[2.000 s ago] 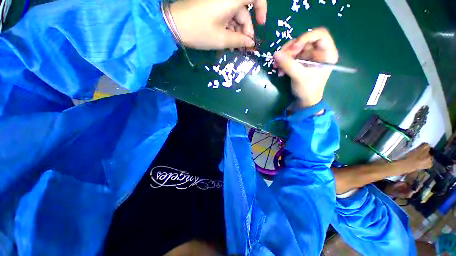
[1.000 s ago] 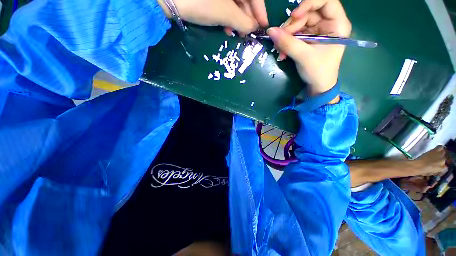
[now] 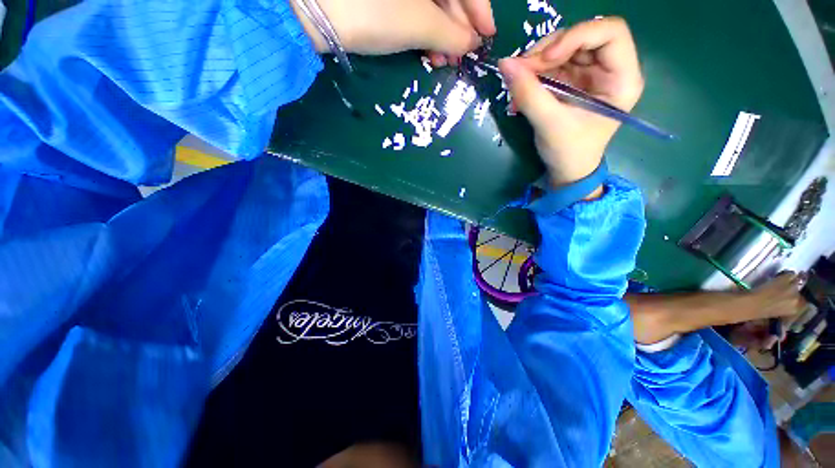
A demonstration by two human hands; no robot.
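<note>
My left hand (image 3: 403, 26) is bare, at the top centre, and pinches a small dark component (image 3: 483, 46) between its fingertips. My right hand (image 3: 579, 87) is bare and holds slim grey tweezers (image 3: 606, 109) like a pen. The tweezers' tips point at the component, close to my left fingertips; whether they touch it is too small to tell. Many loose white bits (image 3: 423, 119) lie on the green mat (image 3: 366, 151) below and between my hands. More white bits (image 3: 542, 18) lie beyond my right hand.
A white strip (image 3: 735, 144) lies on the mat at the right. A dark frame with green edges (image 3: 719, 228) stands beside it, near a dark pile of parts (image 3: 807, 210). Another person's forearm (image 3: 696, 309) reaches in at the lower right. The bench's near edge (image 3: 366, 186) runs below the bits.
Over the last second, the rear end of the tweezers has swung down and my right hand has shifted slightly. My left hand still pinches the component. The neighbour's hand has moved slightly left.
</note>
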